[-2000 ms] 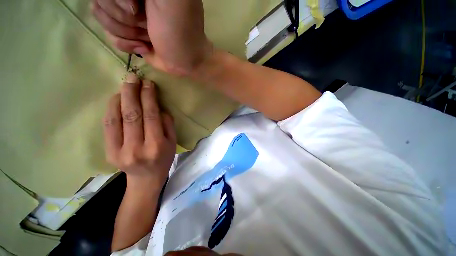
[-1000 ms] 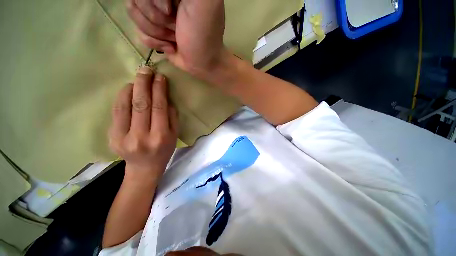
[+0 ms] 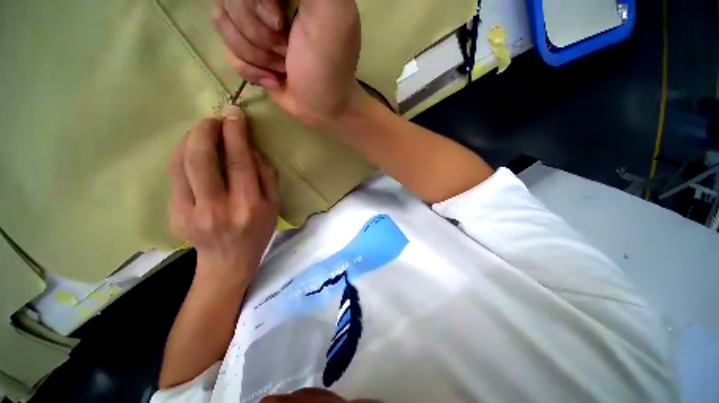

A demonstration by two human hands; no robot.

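A khaki panel (image 3: 94, 157) lies in front of me with a lengthwise seam. A tiny glittery metal ornament (image 3: 229, 102) sits at the seam, partly covered by a fingertip. My left hand (image 3: 223, 189) lies palm down on the panel, one fingertip pressing at the ornament. My right hand (image 3: 288, 55) is closed around a thin pointed tool (image 3: 240, 90). Only the dark shaft shows, its tip at the ornament; the handle is hidden in the fist. A thin black cord shows beside my right wrist.
A blue-rimmed tray (image 3: 538, 30) with a white inside is at the upper right. Yellow tape scraps (image 3: 498, 47) and a slim black item (image 3: 471, 47) lie on the table edge. Layered khaki pieces (image 3: 35, 358) are at the lower left. A white surface (image 3: 591, 228) is at the right.
My left fingers have bent and shifted at the ornament. My right hand and the tool have tilted slightly. Panel, hands and tray appear further right than two seconds ago; more of the tray shows.
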